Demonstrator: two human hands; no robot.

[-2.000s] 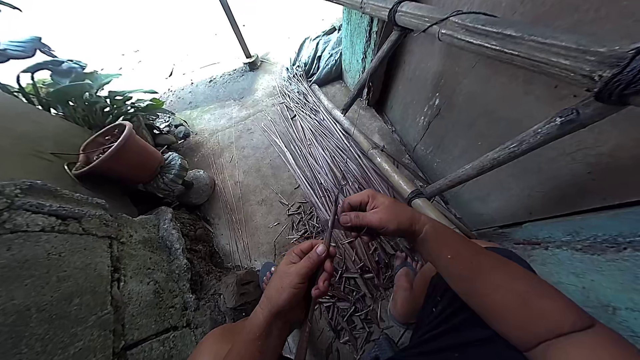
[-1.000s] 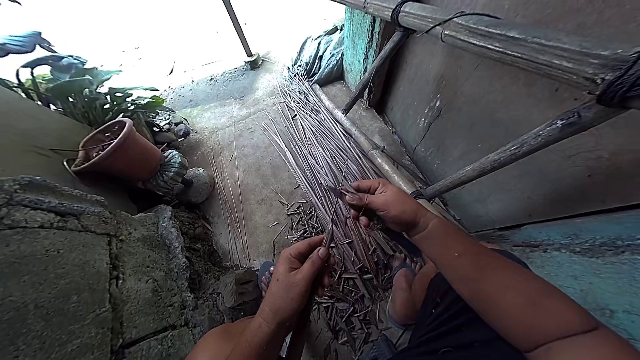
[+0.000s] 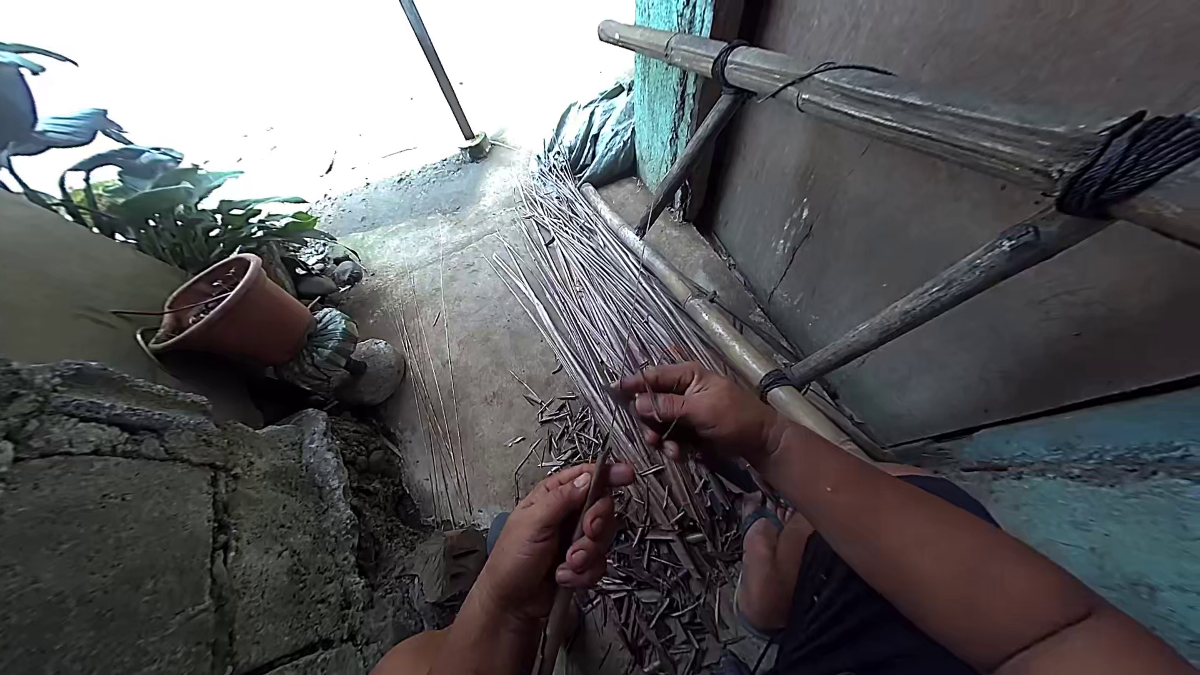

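My left hand is closed around a thin brown stalk whose tip points up toward my right hand. Just above and to the right of it, my right hand has thumb and forefinger pinched on something thin and dark, too small to identify, perhaps a strip or a blade. Behind both hands a long heap of thin dry stalks lies on the concrete floor. Short cut pieces of stalk are scattered below and between my hands, beside my sandalled foot.
A bamboo pole lies along the heap's right side, joined to a lashed bamboo frame against the wall. On the left are a rough block wall and a terracotta-coloured plant pot. Several thin strips lie on the floor.
My right hand was close to the stalk's tip two seconds ago and is now a little farther from my left hand. The left hand keeps its hold on the stalk.
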